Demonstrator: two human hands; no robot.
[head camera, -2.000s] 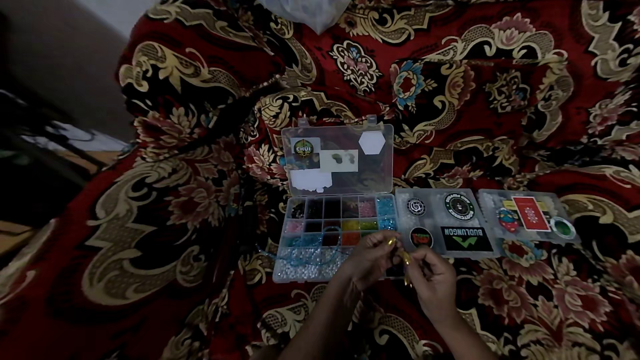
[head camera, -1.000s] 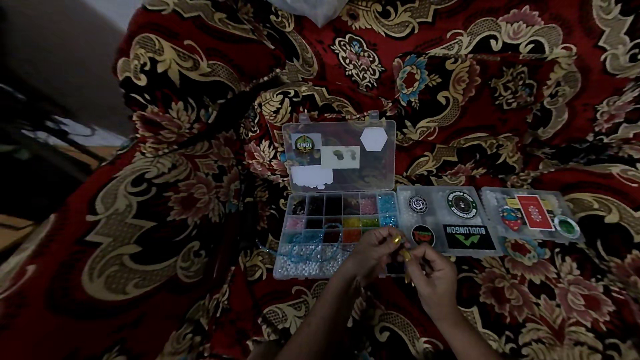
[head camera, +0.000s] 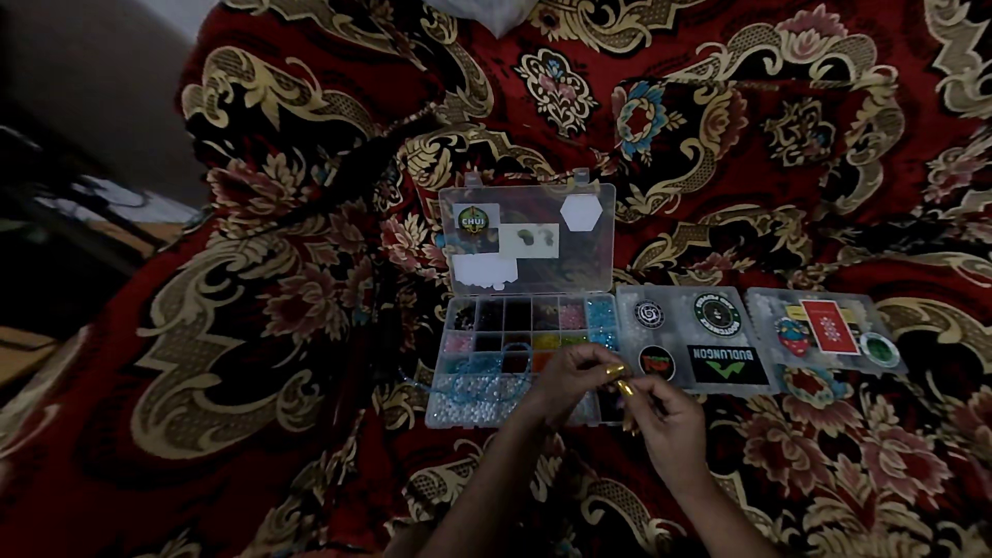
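My left hand (head camera: 572, 381) is over the front right part of an open clear plastic bead organizer (head camera: 435, 387), its fingertips pinched together. Beside it my right hand (head camera: 665, 415) has thumb and forefinger meeting the left fingertips, at the organizer's right edge. Both hands show gold-coloured nails. Whatever lies between the fingertips is too small and dark to make out. Pink, blue, black, yellow and orange beads fill the compartments, with clear or white beads (head camera: 473, 411) along the front. A light blue beaded strand (head camera: 415, 381) lies across the left part of the organizer.
The organizer's raised lid (head camera: 535, 275) bears stickers and paper pieces. To its right lie a closed clear case (head camera: 674, 298) with round and rectangular stickers and another closed case (head camera: 864, 302) with a red card on it. Patterned red, black and gold fabric (head camera: 256, 372) lies beneath and behind.
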